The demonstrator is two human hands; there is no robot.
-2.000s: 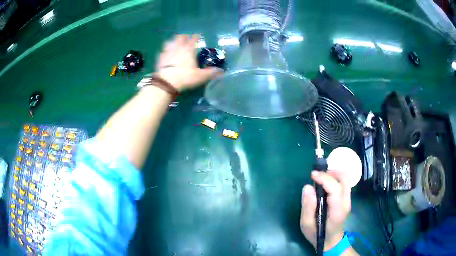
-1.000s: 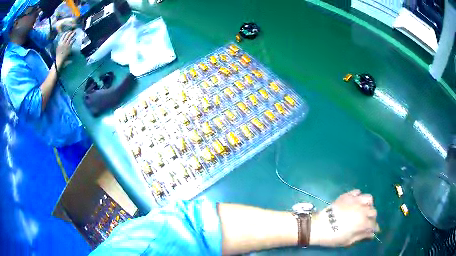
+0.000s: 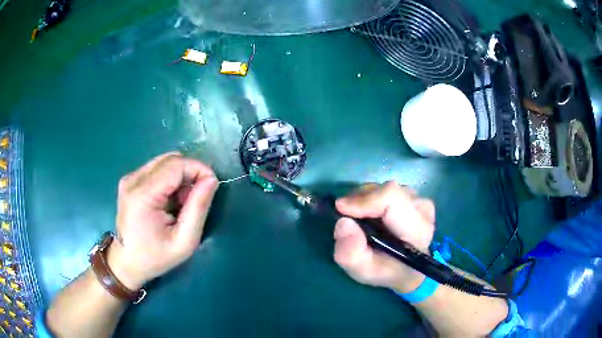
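A round black device (image 3: 272, 148) with grey parts inside lies on the green mat. A small green circuit board (image 3: 264, 181) shows at its lower edge. My left hand (image 3: 166, 214) pinches a thin silvery solder wire (image 3: 232, 179) whose far end reaches the board. My right hand (image 3: 383, 234) holds a black soldering iron (image 3: 422, 263) like a pen. Its metal tip (image 3: 280, 183) is at the board, near the wire end. Whether tip and wire touch is too small to tell.
Two small batteries (image 3: 234, 68) lie beyond the device. The clear hood (image 3: 290, 16) and spiral fan grille (image 3: 419, 39) are at the top. A white round container (image 3: 439, 121), the iron stand (image 3: 542, 135) and a beige roll (image 3: 579, 158) are right. The battery tray (image 3: 13, 264) is far left.
The view has swung back from the tray and the other person to the bench middle. My left hand holds wire at the round device, and my right hand with the iron is in view again.
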